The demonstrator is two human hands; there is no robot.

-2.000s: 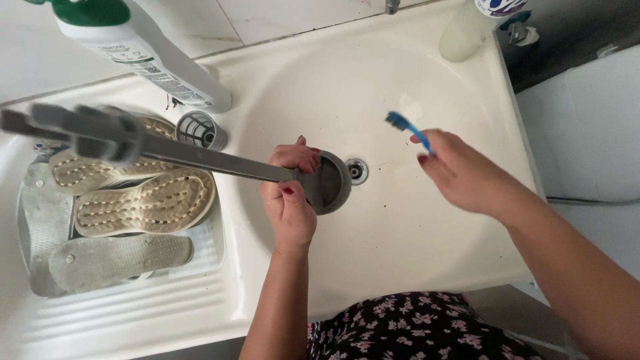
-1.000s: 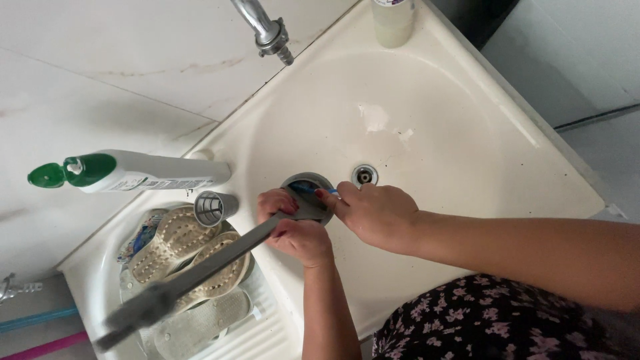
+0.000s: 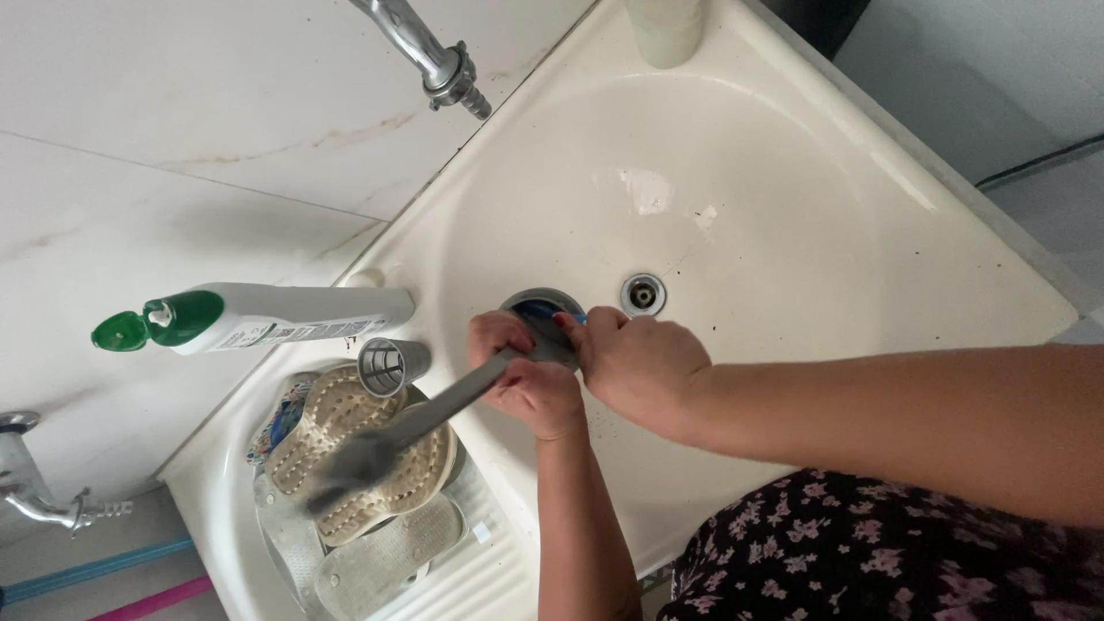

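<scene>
My left hand [image 3: 530, 384] grips the wide end of a long grey plastic part [image 3: 453, 392], over the left side of the sink basin [image 3: 776, 216]. The part's narrow end points down and left, blurred, above the sandals. My right hand [image 3: 642, 366] is closed around a small blue brush [image 3: 580, 319], only a bit of which shows at the fingertips. It presses at the round cupped opening [image 3: 545, 302] of the grey part; the bristles are hidden. Left of my left hand, a grey slotted cup [image 3: 392, 366] stands on the ledge.
An open-capped white bottle [image 3: 302, 317] stands at the left rim. Sandals [image 3: 388, 535] fill the ribbed side tray. The drain [image 3: 643, 295] is right of the grey part. One tap [image 3: 448, 73] juts from the wall, another [image 3: 60, 504] is lower left. A cloudy bottle [image 3: 666, 30] stands at the top.
Two seconds ago my right hand held the blue brush apart, over the basin's right side; it has moved left to the grey part's round end. The view has turned and shifted.
</scene>
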